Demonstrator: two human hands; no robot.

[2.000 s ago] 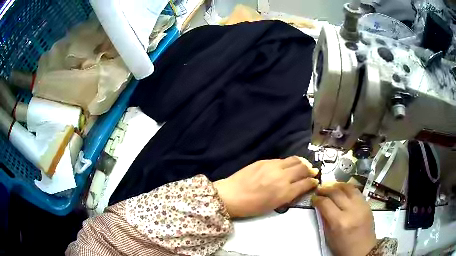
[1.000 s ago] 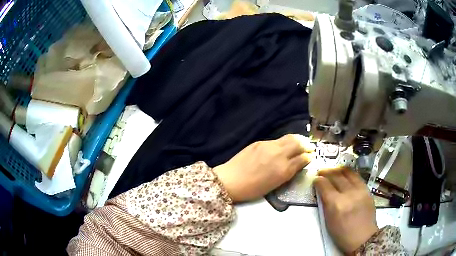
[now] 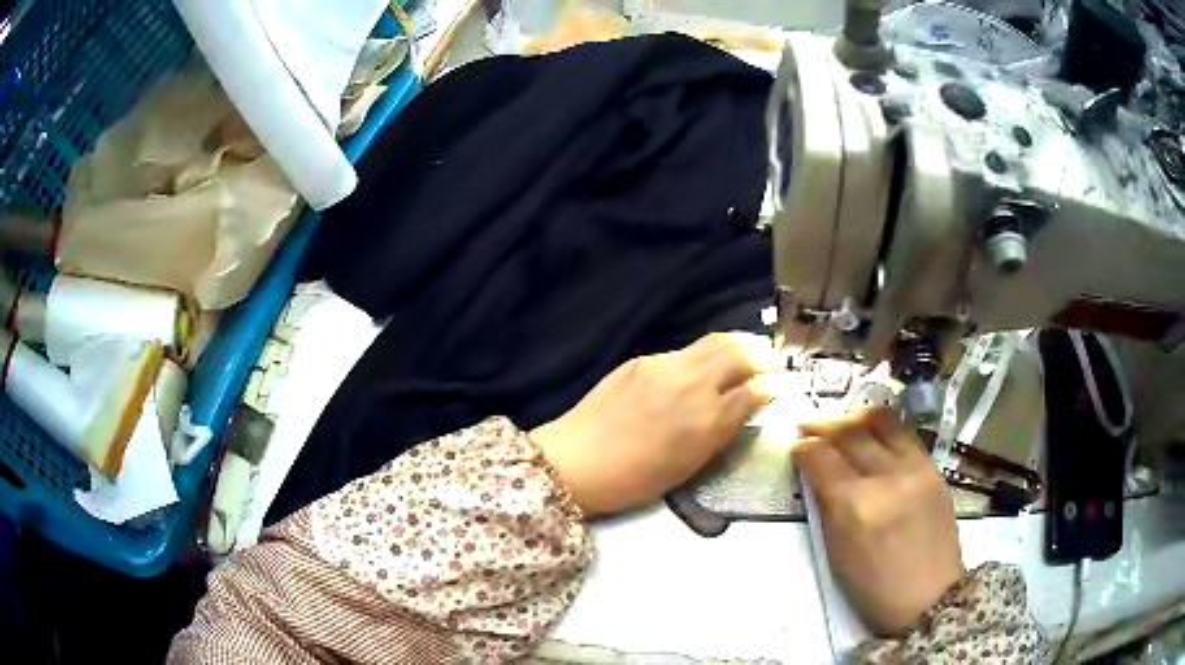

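A large black garment panel [image 3: 546, 247] lies in soft folds left of the sewing machine head [image 3: 962, 195]. My left hand [image 3: 663, 422] rests on the panel's lower right corner, its fingertips at the lit area by the presser foot [image 3: 832, 377]. My right hand [image 3: 884, 520] is just in front of the foot, fingers bent over a narrow white tape [image 3: 827, 572] that runs down toward the table's front edge. Glare at the needle and my fingers hide the cloth edge there.
At left a blue plastic basket [image 3: 247, 344] holds tan scraps [image 3: 176, 195], white rolls and a yellow-brown edged block [image 3: 126, 409]. A long white roll [image 3: 267, 98] overhangs its rim. Right of the needle lie a black phone-like device [image 3: 1083, 455], looped white cord and a dark-and-red tool [image 3: 988, 478].
My left hand has moved up and away from my right hand, uncovering the metal bed plate. The black cloth has shifted up near the needle. The whole view has shifted slightly.
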